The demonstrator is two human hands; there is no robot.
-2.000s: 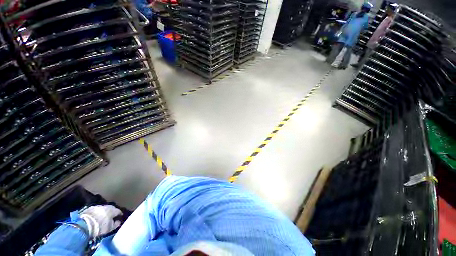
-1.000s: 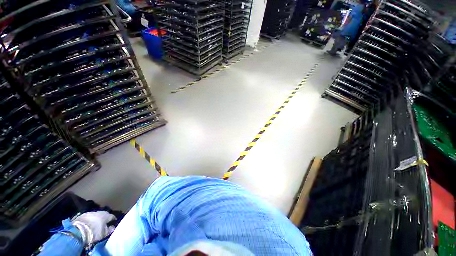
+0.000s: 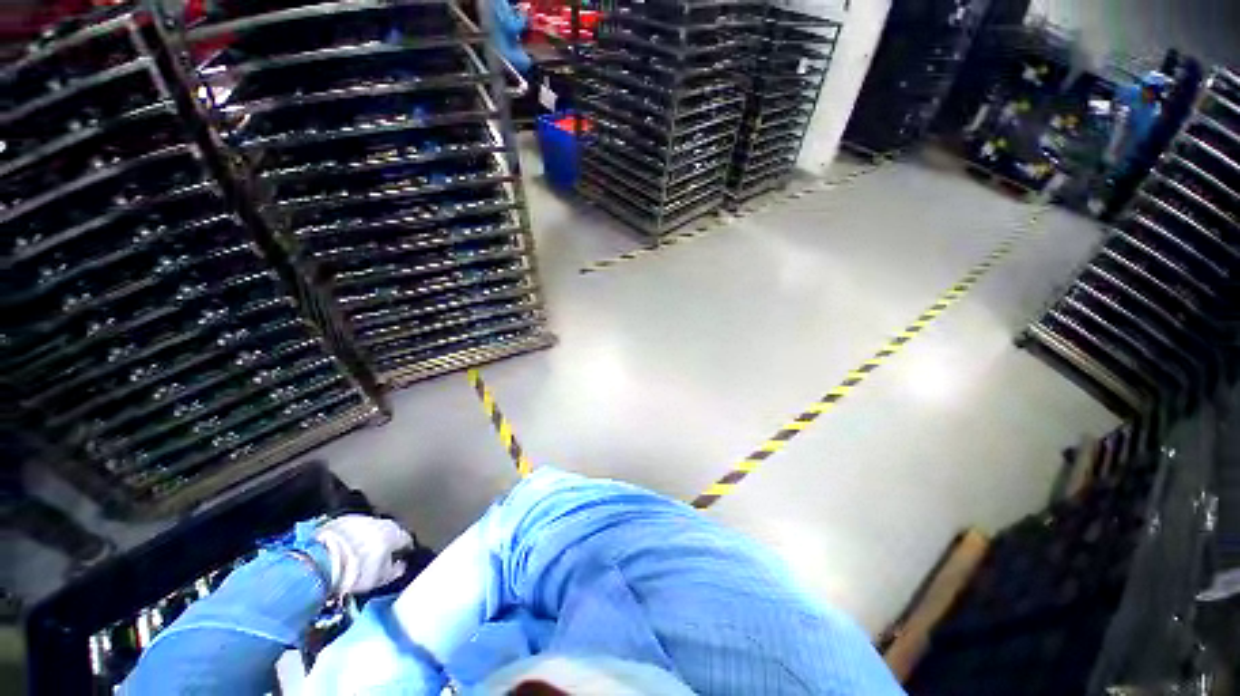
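My left hand, in a white glove with a light blue sleeve, is at the lower left. Its fingers are curled over the right edge of a black tote; the fingertips are hidden. Pale and metallic parts show inside the tote, partly covered by my sleeve. My right hand is not in view. The light blue smock fills the bottom middle.
Rack trolleys full of boards stand at the left, others at the back and right. A wooden pallet edge and dark stacked totes are at the lower right. Yellow-black tape crosses the grey floor. A person is far right.
The view has swung to the right-hand stack's left, so the racks and tape sit further right. More of the tote shows. My left hand stays at its edge.
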